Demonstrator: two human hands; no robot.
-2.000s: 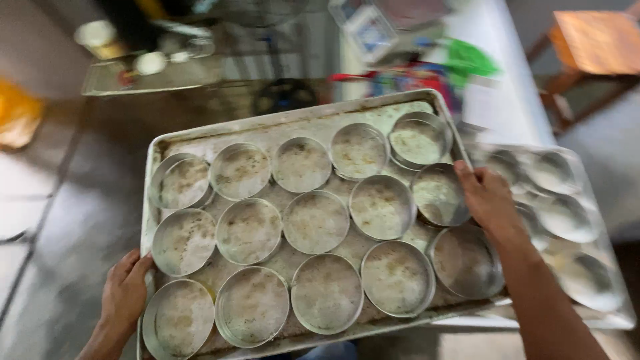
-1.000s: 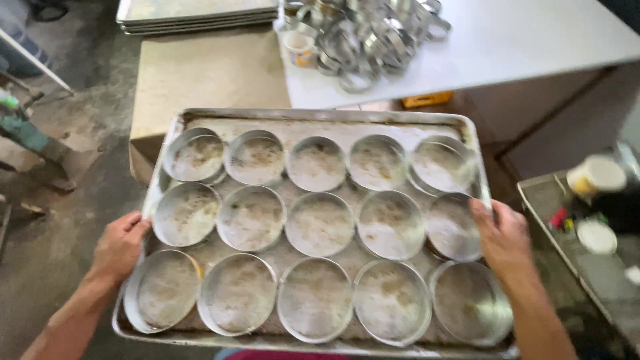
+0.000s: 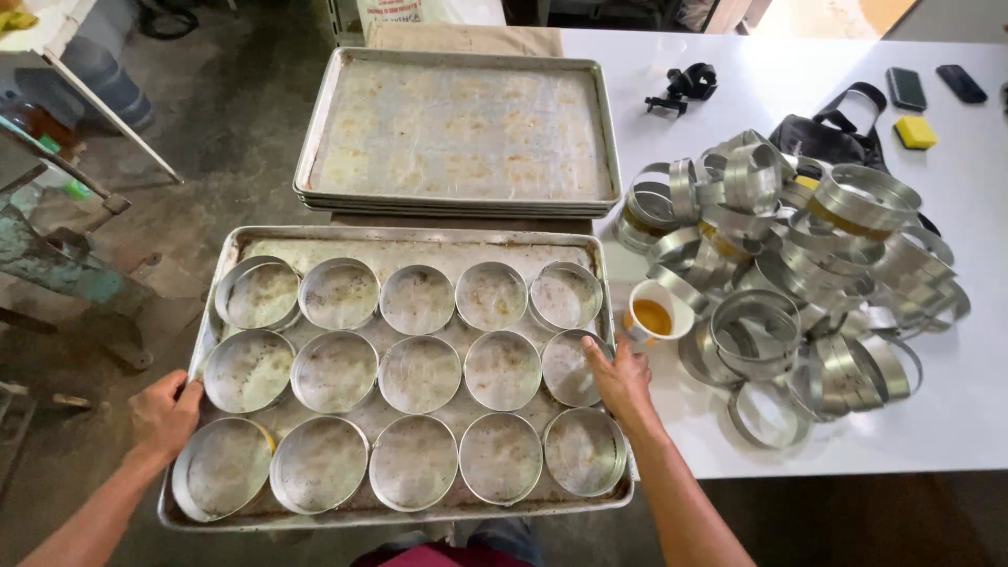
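Note:
A worn metal baking tray (image 3: pixel 472 242) carries several round metal rings (image 3: pixel 420 375) set out in three rows. My left hand (image 3: pixel 164 413) grips its left edge, thumb on the rim. On the right edge is my right hand (image 3: pixel 622 376), its thumb reaching over the rim beside a ring and its other fingers partly hidden. Just beyond the held tray lies a stack of metal baking trays (image 3: pixel 465 130), the top one bare. Right of my right hand, a heap of loose metal rings (image 3: pixel 756 331) covers part of the white table, with a paper cup of amber liquid (image 3: pixel 652 316) beside it.
On the white table (image 3: pixel 961 315) behind the heap are a black bag (image 3: pixel 819 138), a yellow sponge (image 3: pixel 915 132), a black strap mount (image 3: pixel 683 88) and two dark flat devices (image 3: pixel 906 88). A teal metal stand (image 3: pixel 71 268) and a large water bottle (image 3: pixel 102 79) are at the left.
My hands have carried the ring-filled tray from beside another tray of rings, two seconds ago, to the stacked trays and the heap of rings. The view has swung widely. Both hands keep their grip.

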